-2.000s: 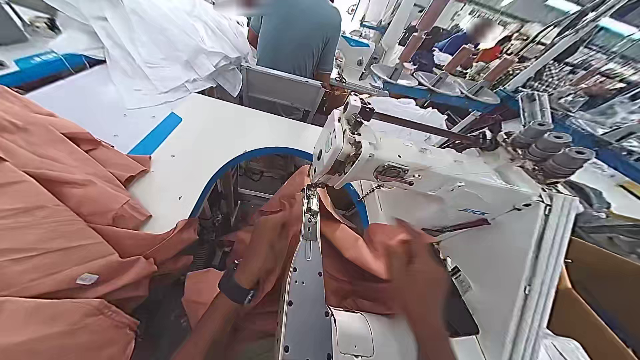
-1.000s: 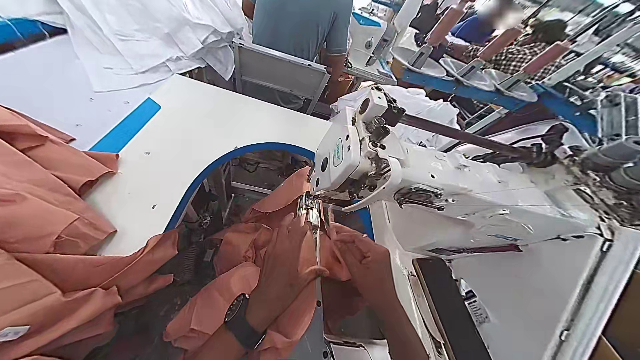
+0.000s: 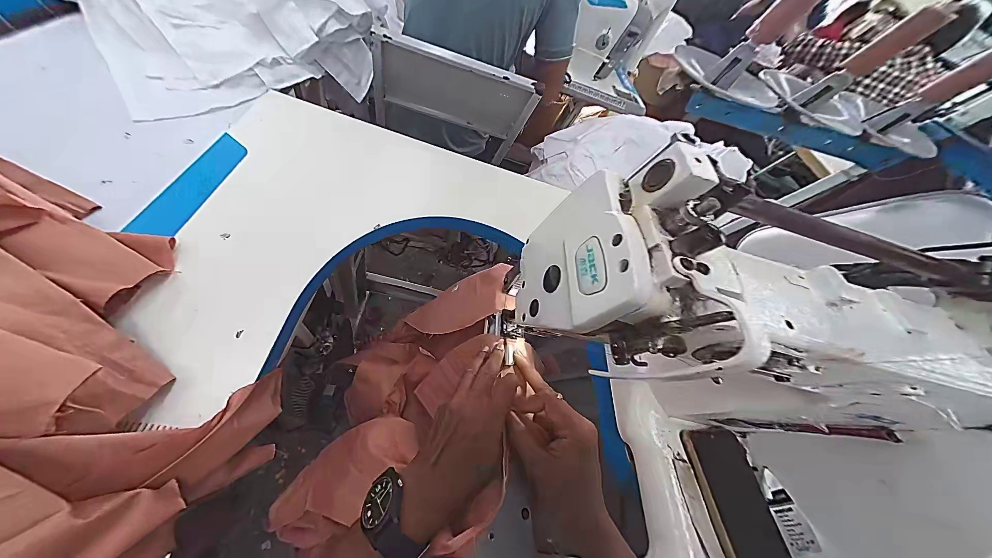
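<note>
A white Jack industrial sewing machine (image 3: 589, 271) reaches in from the right, its presser foot (image 3: 509, 329) low over orange-brown fabric (image 3: 465, 302). My left hand (image 3: 465, 422), with a dark wristwatch (image 3: 381, 500) at the wrist, lies on the fabric with its fingertips just in front of the foot. Close beside it, my right hand (image 3: 554, 442) pinches the fabric edge between thumb and fingers. Folds of the cloth hang to the left of my left hand, over the cutout of the table. The needle itself cannot be made out.
The white table (image 3: 349, 170) has a blue-edged cutout around the machine. More orange-brown fabric pieces (image 3: 70, 310) lie at the left, white cloth (image 3: 225, 46) at the back left. A person in a grey-blue shirt (image 3: 480, 31) is beyond a metal frame (image 3: 457, 85). Thread cones (image 3: 899, 39) stand back right.
Two seconds ago my hands were apart on either side of the machine's narrow arm; now they are close together in front of the presser foot with the fabric. The view has moved nearer.
</note>
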